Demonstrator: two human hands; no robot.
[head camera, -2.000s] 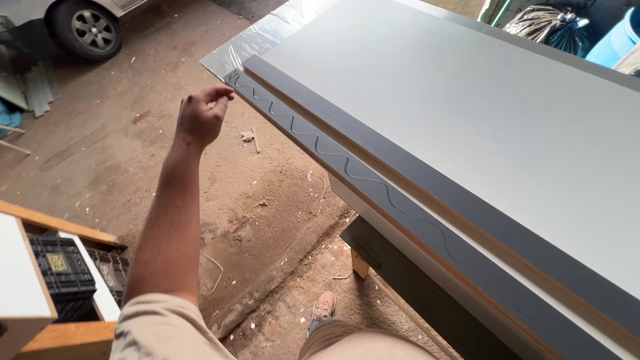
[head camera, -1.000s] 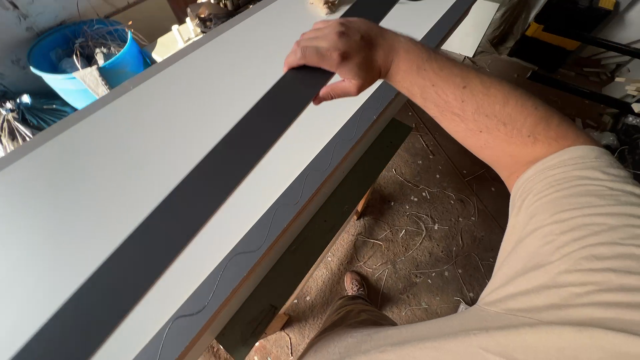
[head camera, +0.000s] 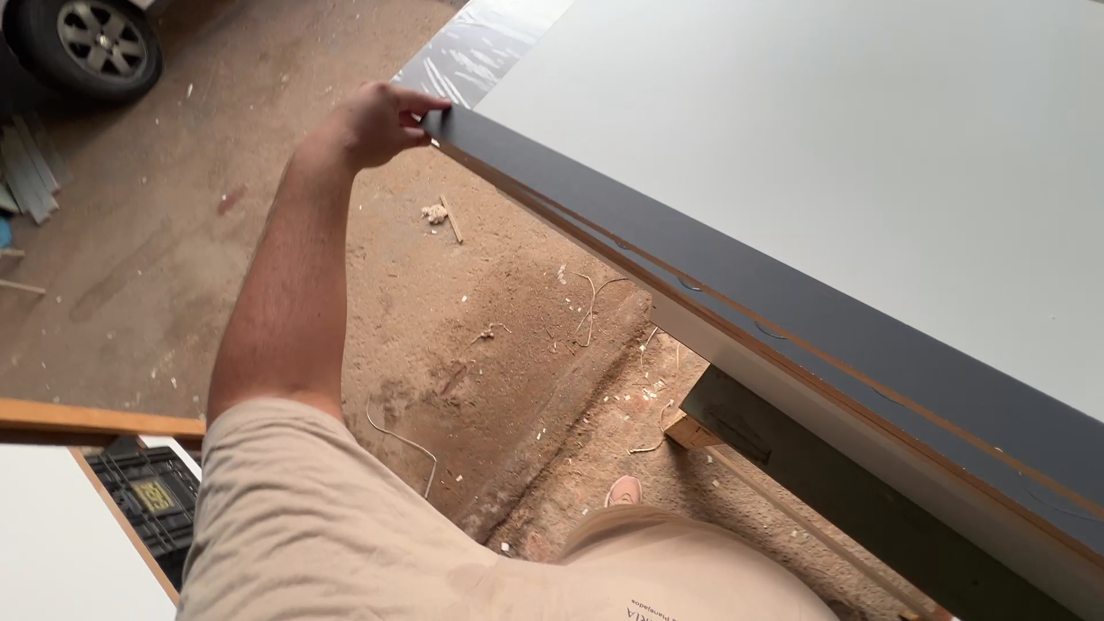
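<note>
My left hand (head camera: 388, 125) grips the far left end of a dark grey laminated strip (head camera: 690, 241), fingers on top and thumb at its near edge. The strip lies along the near edge of a large white panel (head camera: 776, 112), over a dark edge band. Small curls of a glue bead (head camera: 770, 331) show along the strip's near side, where a narrow part of the band stays uncovered. Clear plastic film (head camera: 470, 52) covers the panel's far left corner. My right hand is out of view.
Below the panel are a dark green board (head camera: 828, 483) and a wooden block (head camera: 690, 429). A black crate (head camera: 151, 492) and a white board with a wooden edge (head camera: 60, 526) stand at lower left. A car wheel (head camera: 103, 39) is at upper left. Scraps and cords litter the dirt floor.
The strip, earlier on the white panel with the wavy glue bead exposed beside it, now covers most of that bead. The view has swung back to the panel's left end.
</note>
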